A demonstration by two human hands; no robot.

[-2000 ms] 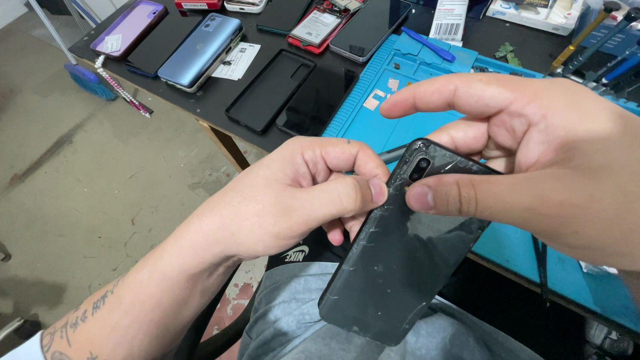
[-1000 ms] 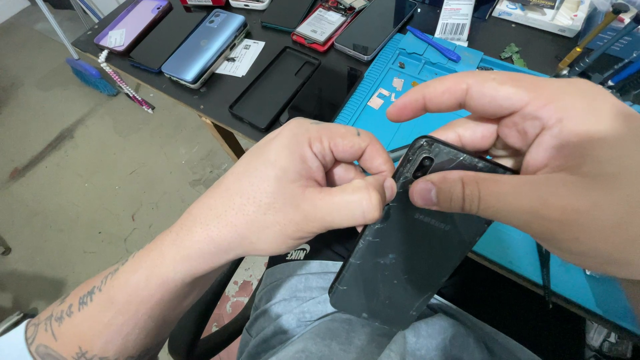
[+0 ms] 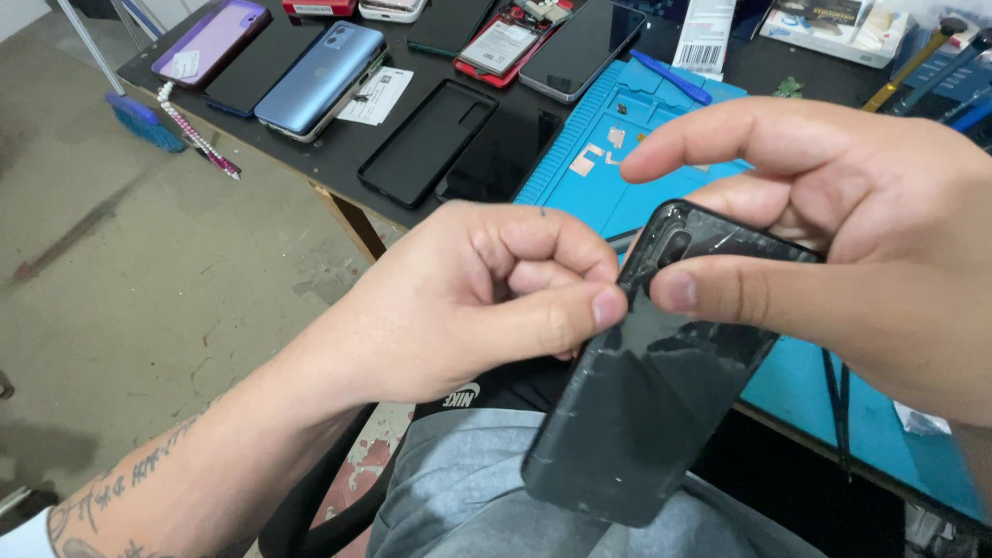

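Note:
A black smartphone with a cracked, scratched back tilts over my lap, its camera end up and its back facing me. My right hand grips the upper end, thumb on the back beside the camera lenses and other fingers behind. At the upper left edge, my left hand pinches with thumb and curled index finger; whether something small is between those fingertips is hidden. Beyond the phone lies a blue silicone repair mat with small metal pieces, a blue plastic pry tool and black tweezers.
On the black table are a black phone case, a blue phone, a phone in a purple case, an opened red phone and a grey-edged phone. Screwdrivers stand at right. A broom is beside the table.
The phone's back has tilted slightly between my hands, and its reflections have shifted. Both hands keep nearly the same hold at its upper end.

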